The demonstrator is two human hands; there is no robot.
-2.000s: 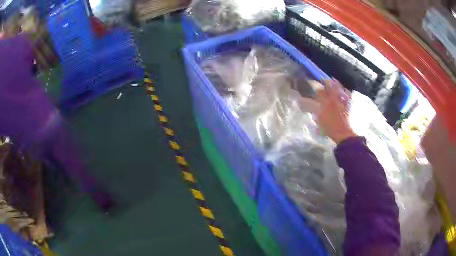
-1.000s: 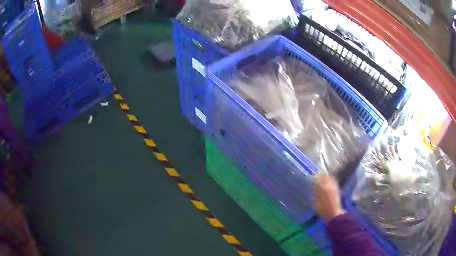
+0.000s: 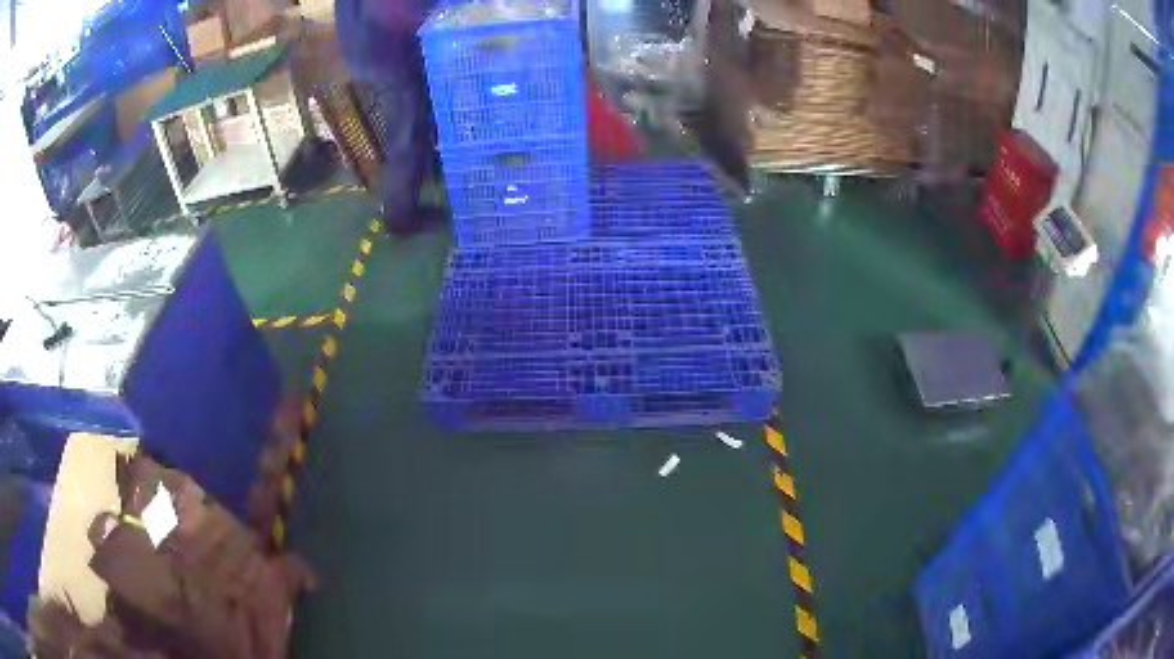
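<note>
No hand of mine is in view. Ahead of me a blue plastic pallet (image 3: 599, 322) lies flat on the green floor. Two blue crates stand stacked on its back left part, the upper crate (image 3: 506, 88) and the lower crate (image 3: 518, 196), each with a white label. At the lower right edge, a blue crate (image 3: 1011, 547) with white labels is partly cut off, with clear plastic film (image 3: 1133, 412) above it.
A person (image 3: 397, 116) in dark clothing stands behind the crates at the left. Brown cartons (image 3: 193, 566) lie at the lower left. A grey platform scale (image 3: 953, 368) and a red box (image 3: 1017, 193) are at the right. Striped tape (image 3: 788, 515) runs along the floor.
The view has swung left from the crate row to the pallet. My hand, earlier at a blue crate's rim, is out of view. The person in purple at the left is no longer there.
</note>
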